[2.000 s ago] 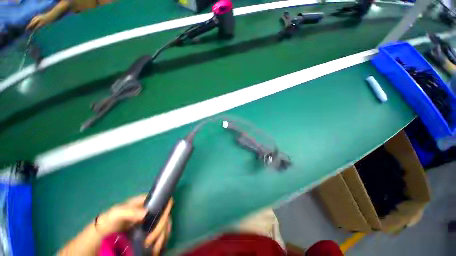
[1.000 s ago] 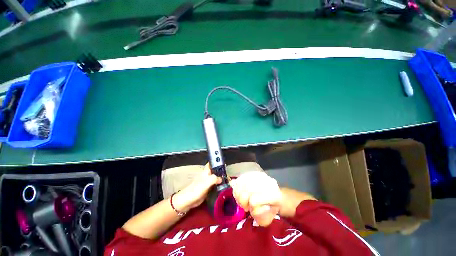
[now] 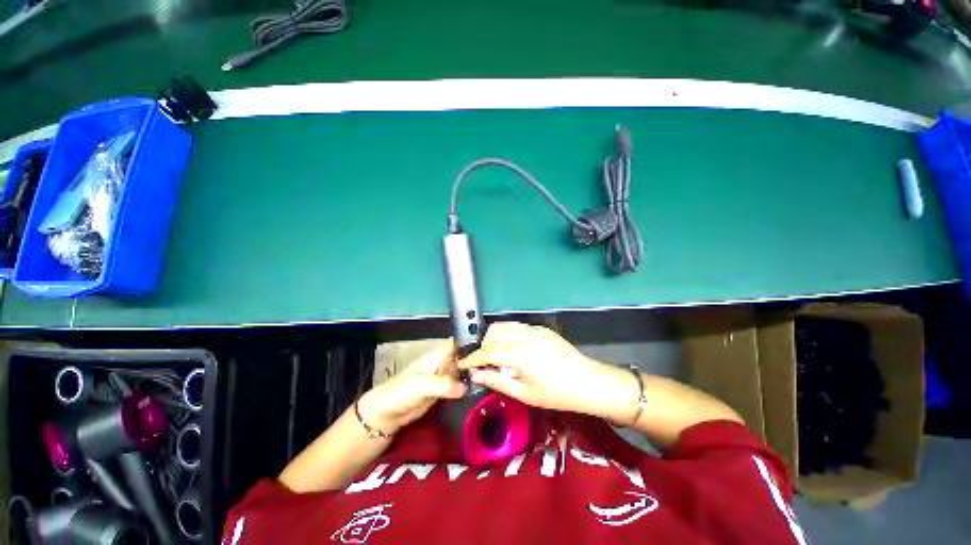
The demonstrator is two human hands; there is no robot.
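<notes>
A hair dryer is held over my lap, its dryer head with a pink ring (image 3: 496,428) toward me. Its silver-grey handle shell (image 3: 461,279) points away across the table edge, with two dark buttons showing. The grey power cord (image 3: 621,213) curves from the handle end to a tied bundle on the green table. My left hand (image 3: 423,385) grips the neck between handle and head. My right hand (image 3: 522,367) is at the same neck with fingertips on it. Whether a small part or tool is in the right fingers cannot be told.
A blue bin (image 3: 149,213) with a clear bag stands at left, black clips (image 3: 186,99) beside it. A black crate (image 3: 208,447) of dryers is lower left. Right are a blue bin (image 3: 951,160), a pale blue stick (image 3: 910,188) and a cardboard box (image 3: 783,410). Another cord (image 3: 293,30) lies beyond the white strip.
My right hand has opened out from a raised fist over the head and moved to the neck. The dryer remains in my left hand. The view has shifted slightly.
</notes>
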